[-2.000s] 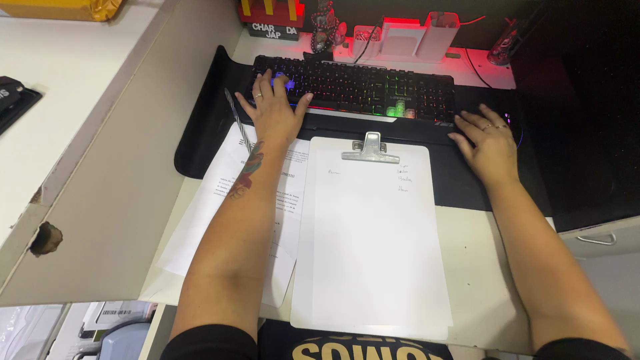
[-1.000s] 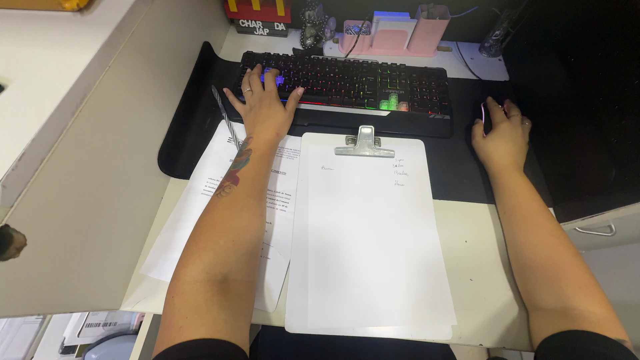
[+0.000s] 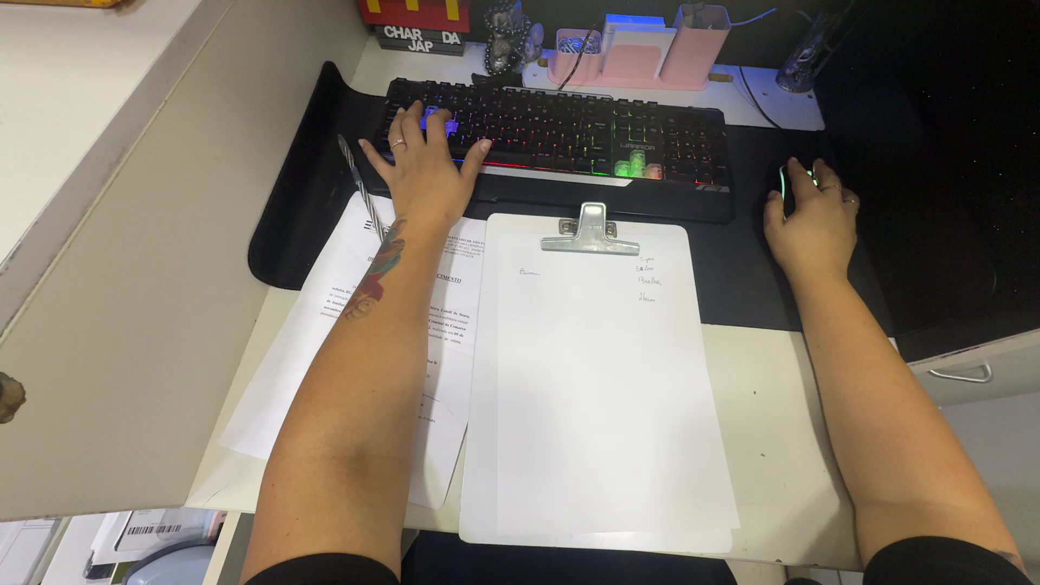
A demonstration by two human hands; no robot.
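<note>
My left hand (image 3: 426, 166) rests with spread fingers on the left end of a backlit black keyboard (image 3: 561, 134). My right hand (image 3: 812, 219) lies over a lit computer mouse (image 3: 784, 183) on a black desk mat (image 3: 756, 284), its fingers curved on top. Between my forearms lies a white clipboard (image 3: 471, 487) with a metal clip (image 3: 591, 231) holding a sheet of paper (image 3: 601, 390) that bears some handwriting. A pen (image 3: 361, 183) lies beside my left wrist, and my left forearm partly covers printed papers (image 3: 284, 357).
Behind the keyboard stand a pink desk organizer (image 3: 626, 61), a dark figurine (image 3: 505, 41), a red and black block sign (image 3: 418, 24) and a clear glass (image 3: 804, 61). A pale panel (image 3: 138, 244) rises at the left. A dark screen-like surface (image 3: 942, 162) is at the right.
My right hand has moved from flat on the mat beside the mouse to over the mouse. My left hand stays at the keyboard's left end. Red light behind the organizer has turned blue.
</note>
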